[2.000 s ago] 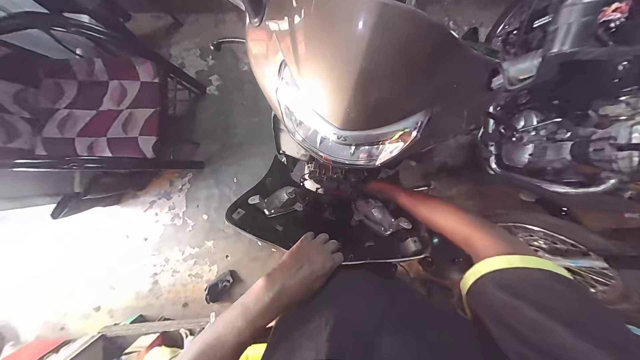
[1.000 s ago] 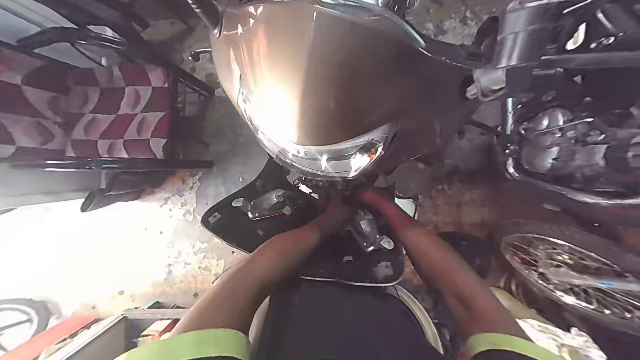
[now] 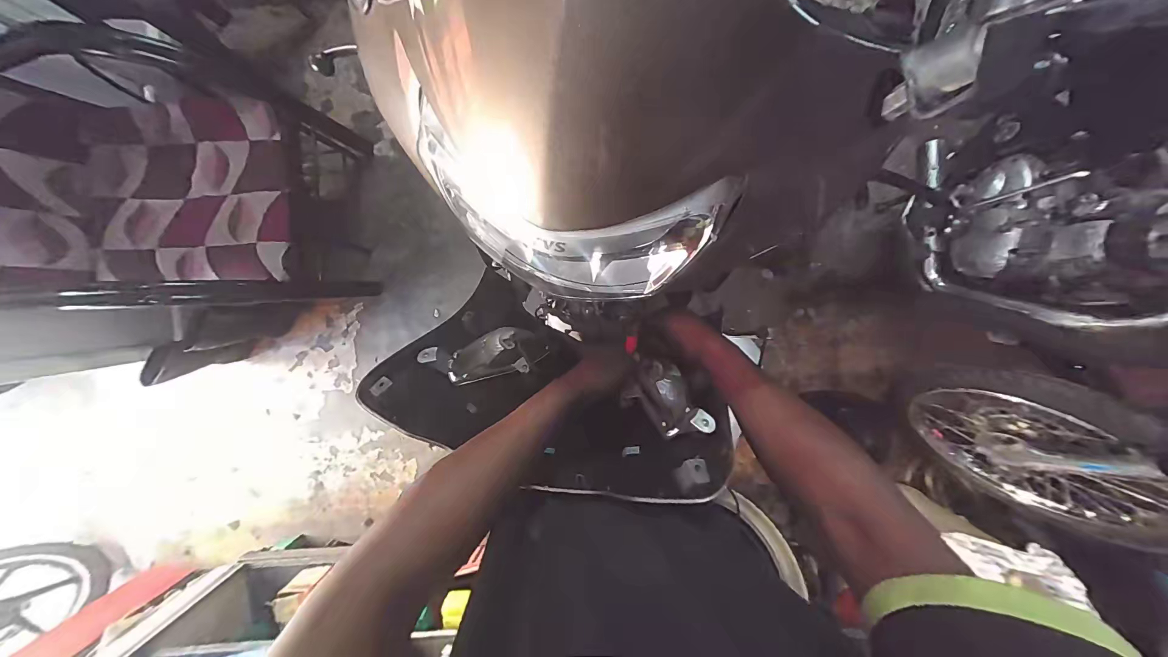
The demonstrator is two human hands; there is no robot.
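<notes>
A bronze-brown scooter front panel (image 3: 657,119) with a curved TVS headlamp (image 3: 593,255) fills the upper middle. Below it lies a black plastic scooter panel (image 3: 411,388), underside up, with clear lamp units (image 3: 497,354) attached. My left hand (image 3: 598,365) reaches under the headlamp from the left, close to a small red part (image 3: 630,343). From the right, my right hand (image 3: 675,333) reaches into the same gap, its fingers hidden beneath the lamp. Whether either hand grips something cannot be made out.
A checkered cushioned bench (image 3: 192,201) stands at the left. Another motorcycle's engine (image 3: 1022,219) and a spoked wheel (image 3: 1031,456) are at the right. An open tray of parts (image 3: 219,593) sits at the lower left, near a red bar (image 3: 119,607).
My left hand has moved from the black panel's near edge up under the headlamp, beside my right hand. Over the last second both hands have stayed there.
</notes>
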